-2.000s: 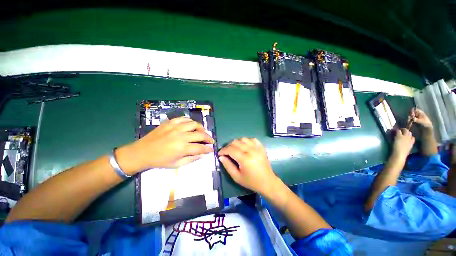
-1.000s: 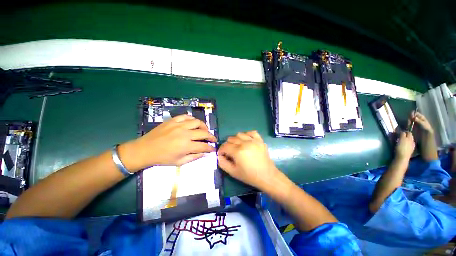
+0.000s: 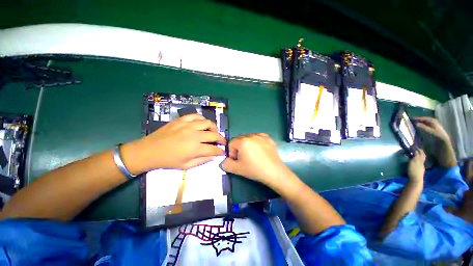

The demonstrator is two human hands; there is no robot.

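An open tablet unit [image 3: 180,192] lies in front of me, its lower end at the bench edge. It has a large white area, an orange flex cable [image 3: 180,191] and a main board [image 3: 181,98] at the top end. My left hand [image 3: 189,143] lies across its upper middle, fingertips at the right edge. My right hand [image 3: 252,158] is at the same edge from outside, thumb and index finger bent together by the frame. The fingers hide whether a small part is between them. Neither hand is around the unit.
Two overlapping piles of tablet units [image 3: 316,111] stand at the right. Thin black strips [image 3: 39,75] lie at the upper left. Another open unit [image 3: 11,150] is cut off at the left. At the far right a person's hands hold a small black-framed unit [image 3: 405,130] near white sheets [image 3: 456,124].
My right hand has shifted slightly along the unit's right edge, its thumb now lower. My left hand stays on the unit. The neighbour's hands have moved onto the unit there, which is tilted.
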